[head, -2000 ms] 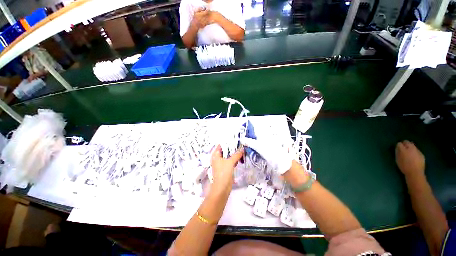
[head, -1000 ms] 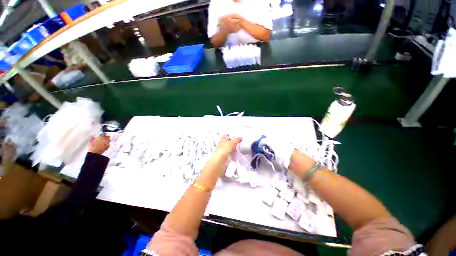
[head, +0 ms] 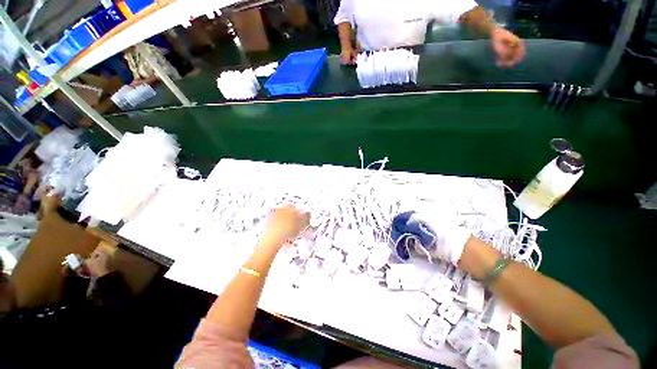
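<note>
White corded units (head: 436,310) lie on the white sheet (head: 216,270), several in a group at the near right and more in a pile in the middle, with thin white cables toward the far edge. My right hand (head: 447,241), in a white glove, holds a crumpled dark blue cloth (head: 410,234) just above the units, with a white cable against it. My bare left hand (head: 287,222) is over the left part of the pile; its fingertips are blurred, and I cannot tell whether it holds a unit.
A cream bottle (head: 551,186) with a dark cap stands at the sheet's far right corner. Cloudy plastic bags (head: 133,173) are heaped at the left. Another person's hand holds a white piece at the lower left. Across the line are a blue tray (head: 297,70), upright white parts (head: 387,68) and a person.
My left hand has moved away from the cloth, leftward over the pile. The view has shifted left. The neighbour's hand has left the sheet's left end. The person opposite has parted their hands.
</note>
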